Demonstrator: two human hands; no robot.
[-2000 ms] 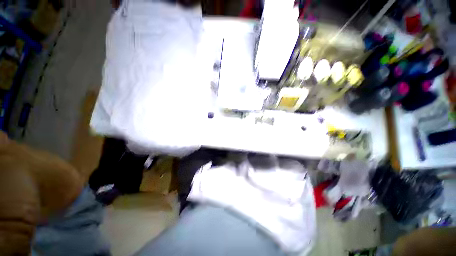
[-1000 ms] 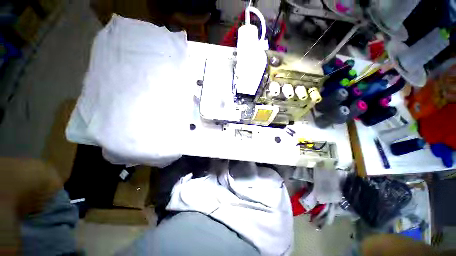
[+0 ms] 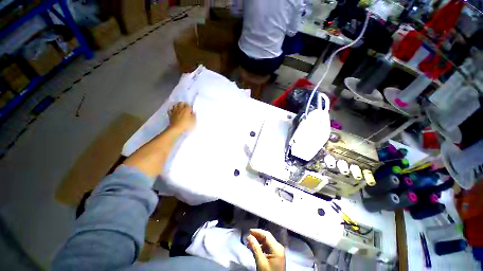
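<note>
My left hand (image 3: pixel 181 116) rests on the pale cloth (image 3: pixel 217 119) spread over the left part of the table; its fingers are bent onto the cloth, and whether they grip it cannot be told. My right hand (image 3: pixel 266 250) is over my lap at the table's front edge, fingers curled with thumb near the fingertips, in front of another white cloth piece (image 3: pixel 214 244). Whether it holds something is unclear. The overlock machine (image 3: pixel 352 153) stands right of the cloth, its cloth plate (image 3: pixel 273 148) showing.
Yellow and black snips (image 3: pixel 345 216) lie at the table's front right. Dark thread cones (image 3: pixel 384 201) cluster right of the machine. A white lamp (image 3: pixel 311 132) hangs over the machine head. A person in a white shirt (image 3: pixel 265 29) is beyond the table. A blue rack (image 3: pixel 69 26) stands far left.
My left hand has moved from the lower left edge up onto the cloth. My right hand has come from the lower right to my lap. The view has shifted, showing more floor and the person.
</note>
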